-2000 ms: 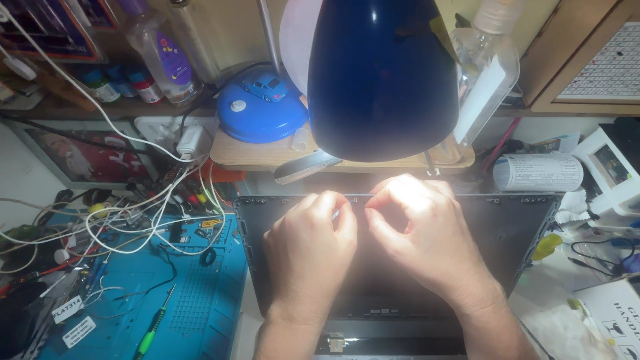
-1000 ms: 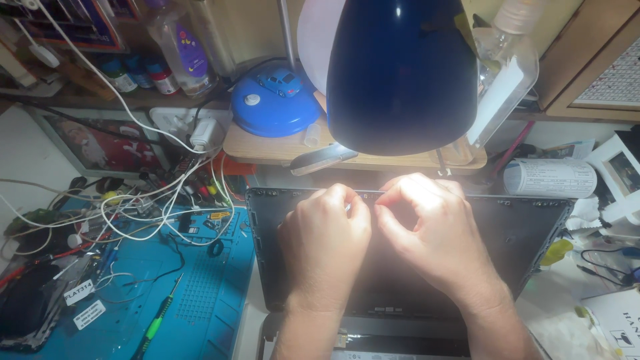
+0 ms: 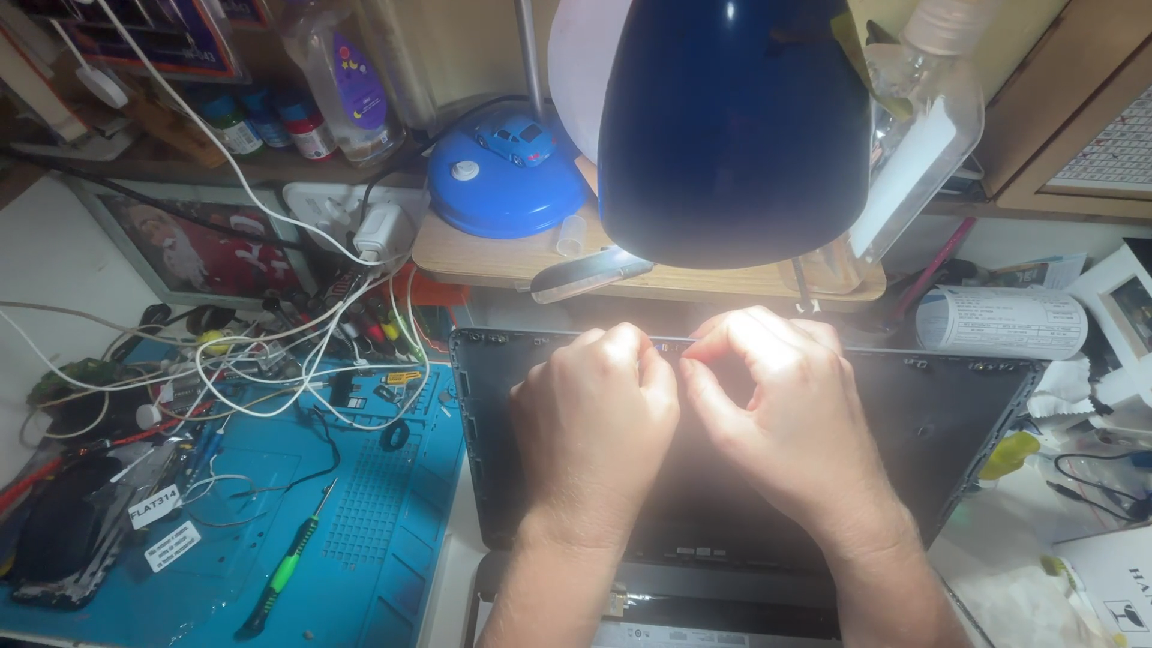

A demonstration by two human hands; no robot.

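A black laptop lid shell (image 3: 720,468) stands open below the lamp, with small clips and fittings along its rim. My left hand (image 3: 598,414) is at the middle of its top edge, fingers curled and fingertips hidden behind the knuckles. Beside it my right hand (image 3: 783,396) has thumb and forefinger pinched near the same edge, close to a small bright part (image 3: 664,347). Whether either hand grips something is not clear. Below the lid lies the laptop base (image 3: 684,630), partly visible between my forearms.
A blue desk lamp's shade (image 3: 733,135) hangs just above my hands. On the left, a green-handled screwdriver (image 3: 286,576) lies on a blue repair mat (image 3: 378,540) beneath tangled white cables (image 3: 306,369). A paper-wrapped roll (image 3: 1001,322) lies at the right.
Both hands stay at the middle of the lid's top edge, with little plain change in their pose. The view has shifted slightly.
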